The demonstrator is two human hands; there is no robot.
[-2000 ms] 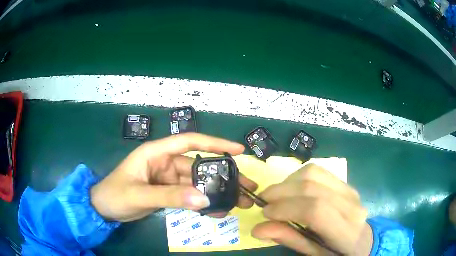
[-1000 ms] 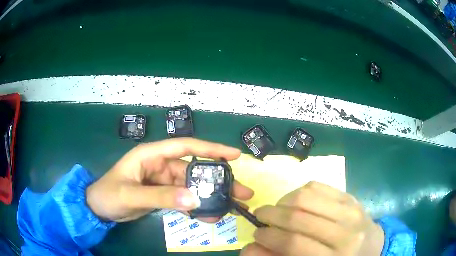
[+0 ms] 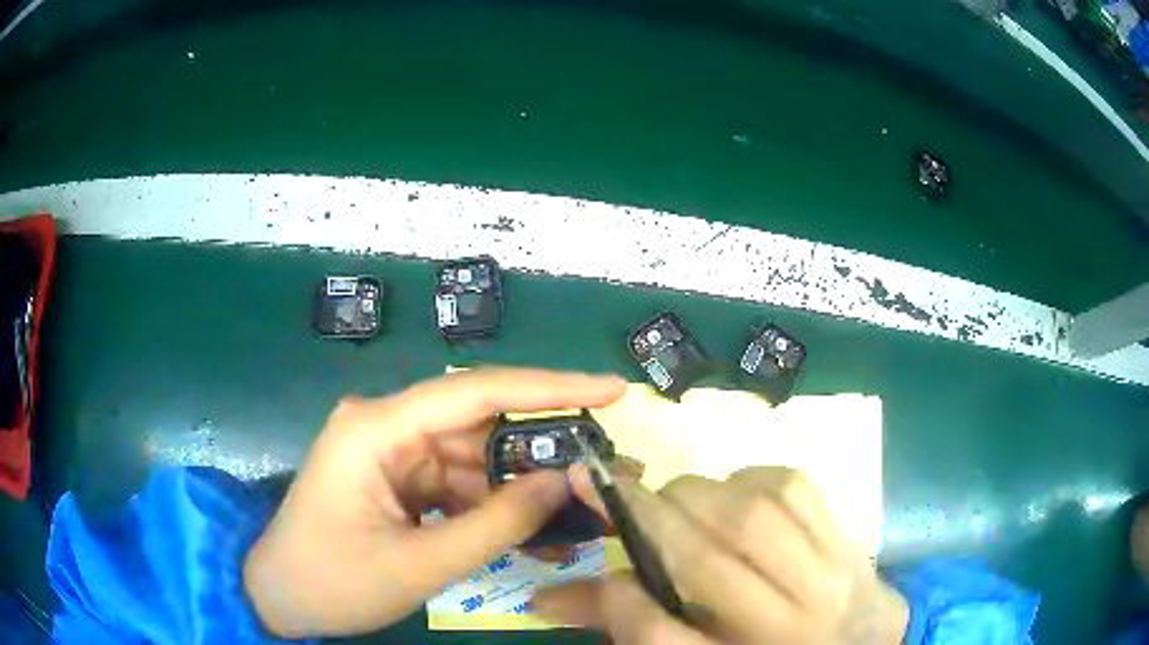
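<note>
A black watch housing [image 3: 544, 447] with silver parts and a small white label inside is held in my left hand [image 3: 391, 491], tilted, between the thumb and the fingers. My right hand [image 3: 743, 542] holds dark tweezers [image 3: 636, 536]. The tweezer tips are at the right part of the housing's inside. Whether the tips hold a piece is too small to tell. A yellow backing sheet [image 3: 825, 441] lies under both hands. Its white printed area with blue 3M marks [image 3: 485, 592] is partly hidden by my left hand.
Open housings lie beyond the sheet: two at left [image 3: 348, 308] [image 3: 468, 297], two at right [image 3: 668, 353] [image 3: 772, 360]. Another small dark unit [image 3: 932, 175] lies beyond the worn white strip [image 3: 378, 208]. A red-rimmed tray [image 3: 42, 290] is at the left edge. A pale post [image 3: 1115, 330] stands at right.
My left hand has tilted the housing, which now looks flatter. My right hand has moved left and up, and the tweezer tips are now at the housing's inside. The far unit has shifted slightly left.
</note>
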